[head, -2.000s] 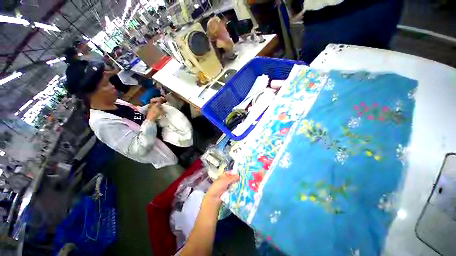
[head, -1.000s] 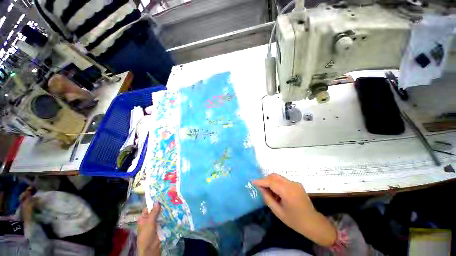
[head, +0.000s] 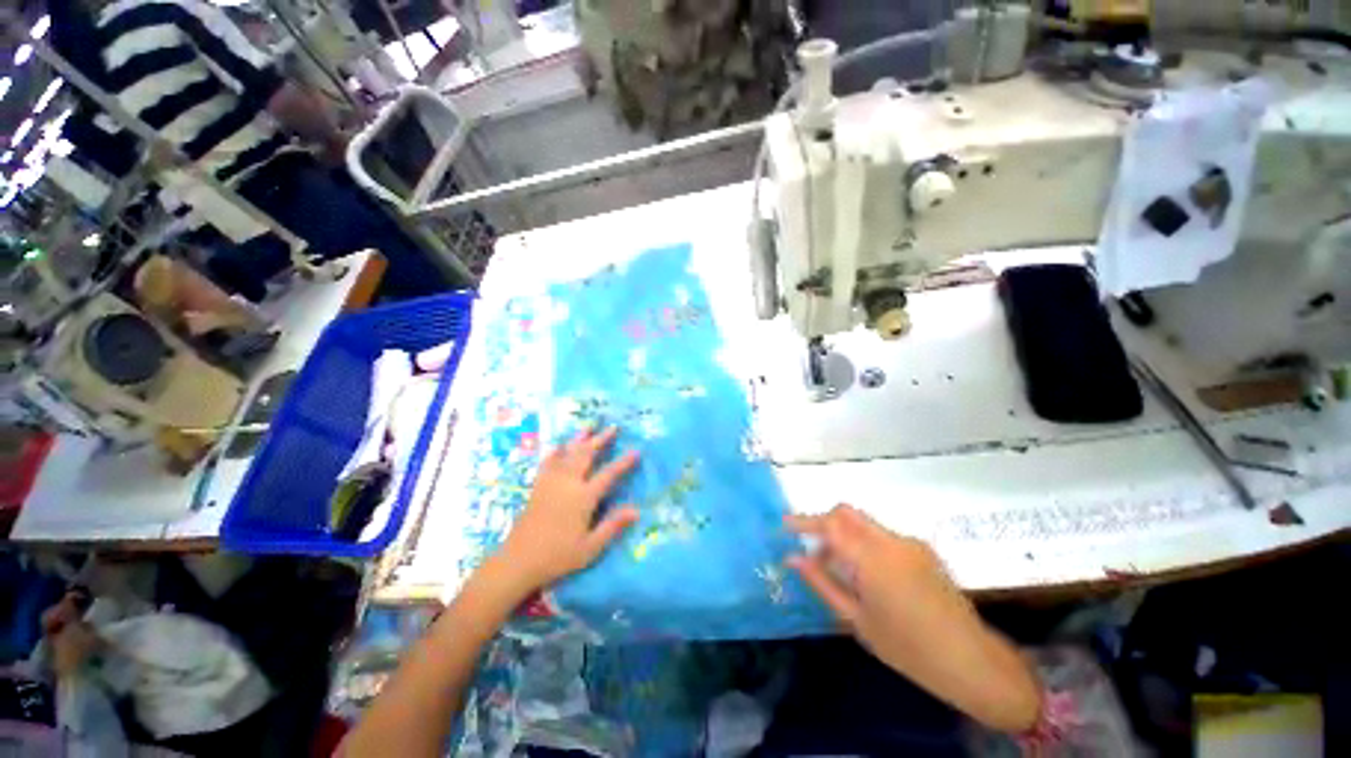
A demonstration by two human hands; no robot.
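Observation:
The printed panel [head: 667,444] lies right side up on the white table, left of the sewing machine, its floral white band along the left side. Its near edge hangs over the table's front. My left hand [head: 575,511] lies flat on the panel near the band, fingers spread. My right hand [head: 874,570] is at the panel's lower right corner, with thumb and fingertips closed on its edge. The presser foot [head: 818,367] stands right of the panel, with no cloth under it.
A blue basket [head: 282,459] with pale pieces stands at left. The machine head [head: 948,193] carries a hanging white cloth [head: 1178,185]. A black block [head: 1070,344] and a thin rod [head: 1197,430] lie on the bed. Other people are behind and at lower left.
My left hand has moved from the panel's lower left edge onto its middle, fingers spread. My right hand stays at the lower right corner. The view has shifted slightly.

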